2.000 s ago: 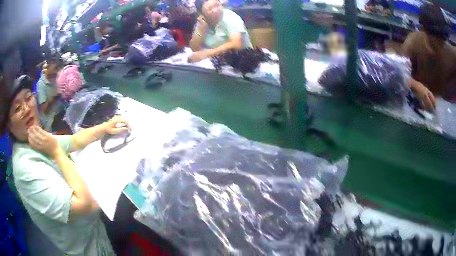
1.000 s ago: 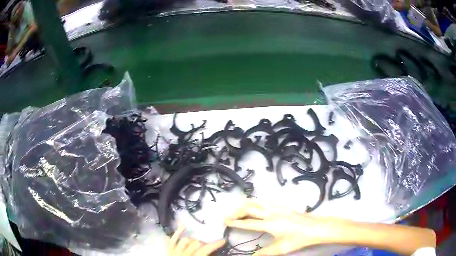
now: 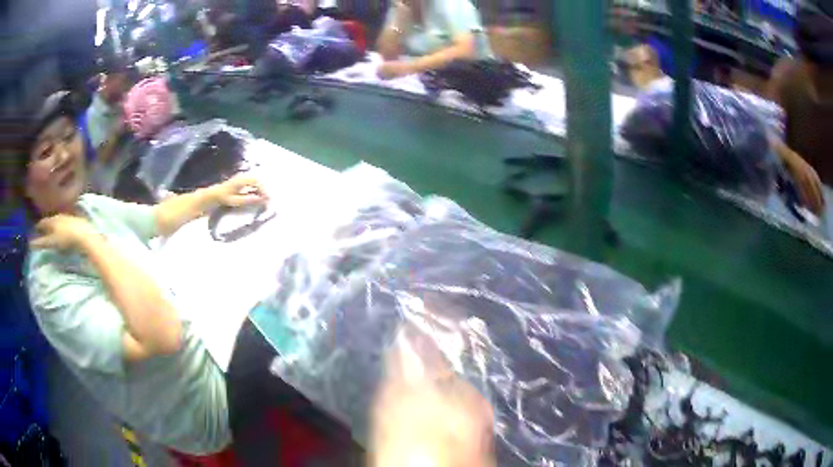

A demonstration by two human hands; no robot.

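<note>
A blurred hand or forearm, which looks like my left hand (image 3: 429,410), rises from the bottom edge in front of the large clear plastic bag (image 3: 530,310). Its fingers cannot be made out, nor whether it holds anything. My right hand is out of the picture. The bag is crinkled and shiny, with dark contents. A heap of small black branching parts (image 3: 667,420) lies at its right end on the white surface (image 3: 776,424), cut off by the bottom edge.
A person in light green (image 3: 119,301) sits at left, one hand on a black curved part (image 3: 239,223). Beyond the bag runs the green conveyor belt (image 3: 457,155) with black bands (image 3: 539,187) beside a green post (image 3: 586,109). Other workers are across the belt.
The view has swung from the parts between my hands to the left side. My right hand has left the picture. The blurred hand now stands before the bag.
</note>
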